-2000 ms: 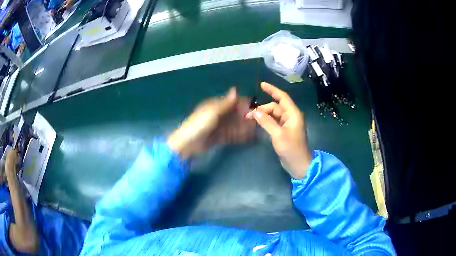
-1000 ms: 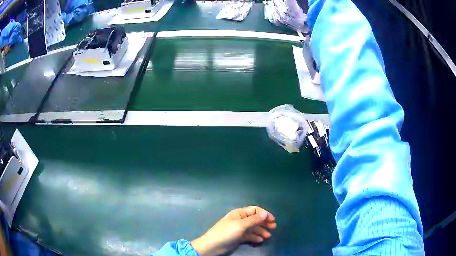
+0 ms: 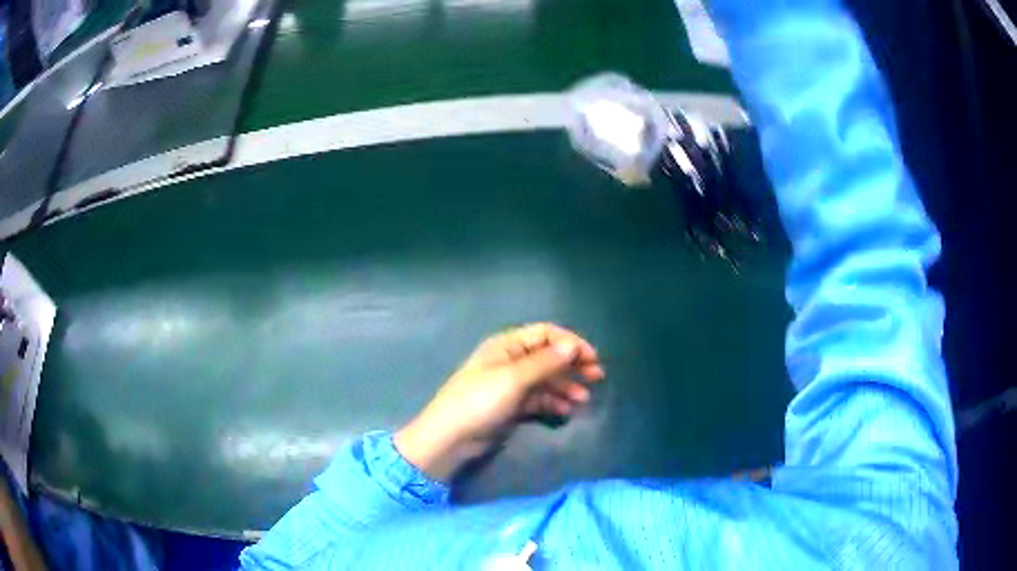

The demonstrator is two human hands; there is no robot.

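Note:
My left hand [image 3: 502, 385] is bare and hovers over or rests on the green bench [image 3: 335, 257], low in the middle. Its fingers are curled in with the thumb against them; whether something small is inside is hidden. My right arm, in a blue sleeve, stretches up along the right side, and its hand is beyond the top edge. A clear plastic bag or tub with white contents [image 3: 616, 123] sits on the pale strip. White-ended dark leads [image 3: 697, 162] lie in a loose bunch beside it, slightly blurred.
A white unit [image 3: 156, 47] stands on a sheet at the upper left. Another white unit [image 3: 17, 363] is cut off by the left edge, with part of a person's arm below it. A white sheet's corner [image 3: 703, 31] shows at the top, beside my right sleeve.
Two seconds ago both hands were together, with a small dark part at the right fingers. Since then my right arm has stretched forward and my left hand has moved nearer me. The view has also shifted.

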